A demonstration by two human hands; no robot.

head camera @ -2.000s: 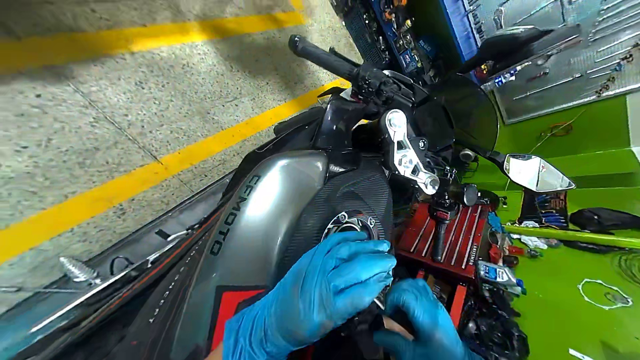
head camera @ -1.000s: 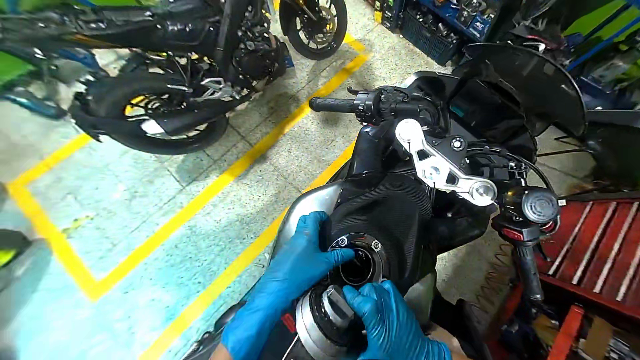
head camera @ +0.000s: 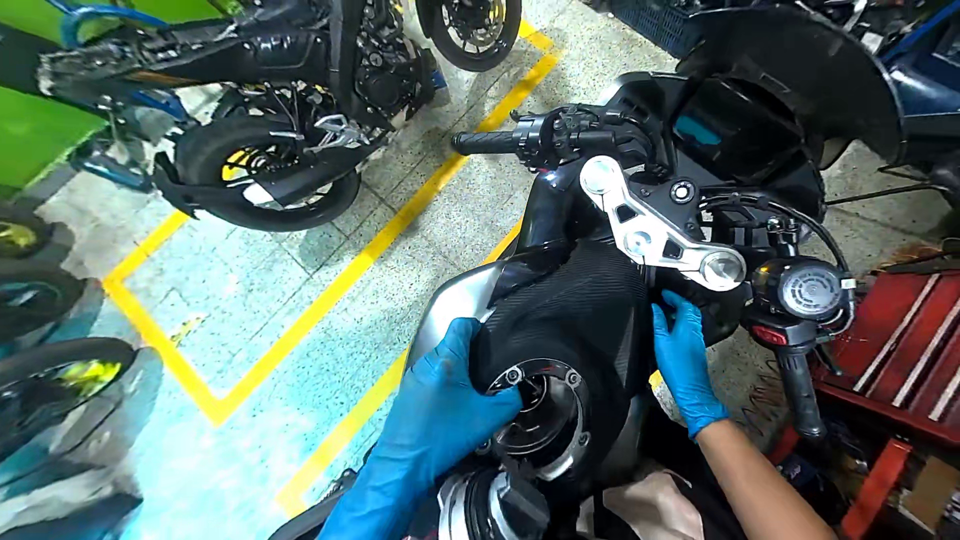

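A motorcycle's black textured fuel tank cover (head camera: 577, 315) fills the middle, its round filler opening (head camera: 544, 420) uncovered. My left hand (head camera: 450, 401), in a blue glove, lies against the tank's left side with the thumb at the opening's rim; whether it grips anything is unclear. Below the opening, the filler cap (head camera: 499, 506) stands raised, partly cut off by the frame. My right hand (head camera: 682, 360), also gloved, is at the tank's right side, thumb and fingers apart, below the silver top yoke (head camera: 660, 232).
The left handlebar grip (head camera: 487, 142) and the right one (head camera: 801, 390) flank the yoke. A brake fluid reservoir (head camera: 811, 291) sits near a red tool chest (head camera: 900, 352). Another motorcycle (head camera: 285, 142) stands at upper left, beyond yellow floor lines (head camera: 360, 262).
My right hand has left the filler cap and moved forward along the tank's right side. My left hand remains beside the opening. Earlier, the view swung widely.
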